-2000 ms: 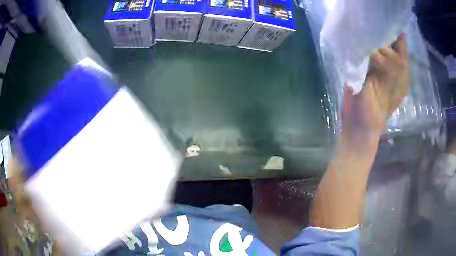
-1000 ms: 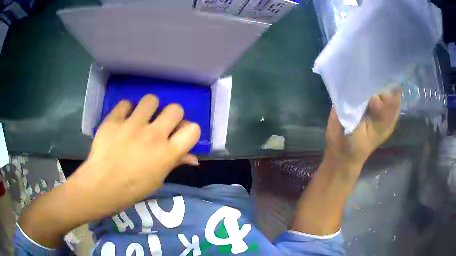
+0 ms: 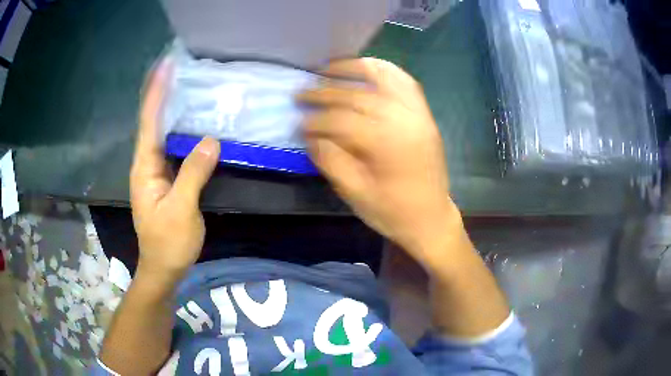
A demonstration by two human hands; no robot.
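An open carton [image 3: 243,158] is in front of me, its blue front edge facing me and its plain grey lid [image 3: 272,29] standing up at the back. A crumpled, cloudy white translucent sheet [image 3: 235,103] covers the inside of the carton. My left hand [image 3: 171,161] grips the carton's left end, thumb over the front edge. My right hand [image 3: 375,139] is blurred, at the carton's right end, with its fingers over the sheet's right part. What those fingertips grip is unclear. The blue inner pack is not visible.
Clear plastic trays [image 3: 574,95] are stacked at the right of the dark green bench [image 3: 88,110]. A carton end with text [image 3: 419,11] shows behind the lid. Stacked cartons [image 3: 11,29] are at the far left. White scraps [image 3: 81,286] litter the floor at left.
The translucent sheet has moved from the right into the open carton, over the blue pack. My right hand has moved left to the carton. My left hand has shifted to its left end.
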